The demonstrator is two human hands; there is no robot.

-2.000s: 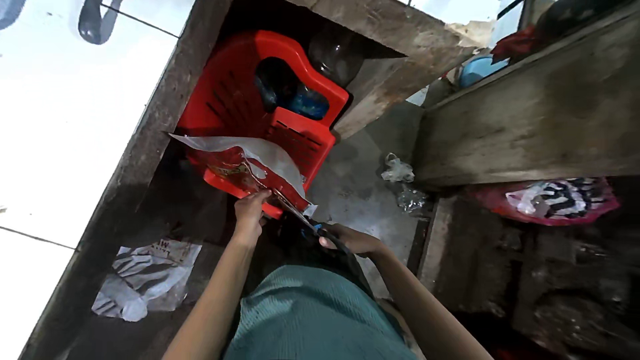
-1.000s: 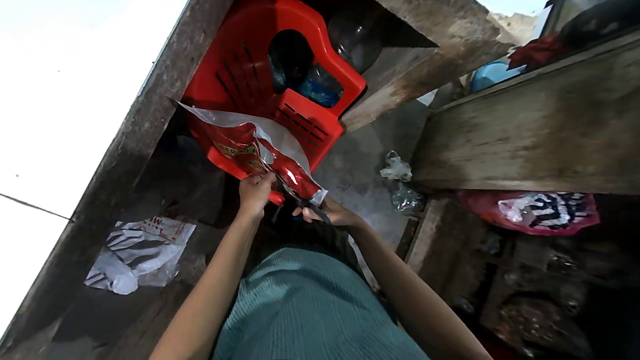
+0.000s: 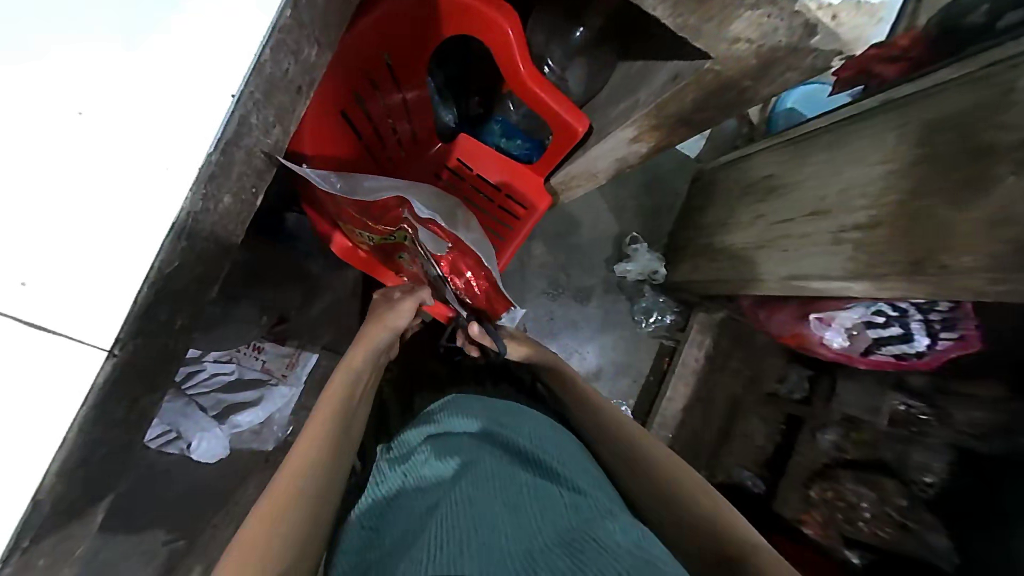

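My left hand grips the lower edge of a red and clear plastic bag that bears writing. The bag lies over the seat of a red plastic chair. Through the handles of dark scissors go the fingers of my right hand, just right of the left one. The long blades point up and left along the bag, and they look spread at its red part. The bag's far end reaches to the wooden edge at the upper left.
White tiles with a dark wooden edge lie at the left. A crumpled printed plastic bag is below them. Clear plastic scraps lie on the grey floor at the right, beside a wooden board with a pink bag under it.
The scissors now point up along the bag, with their blades at its red part; two seconds ago they were at its lower right edge. My left hand still grips the bag.
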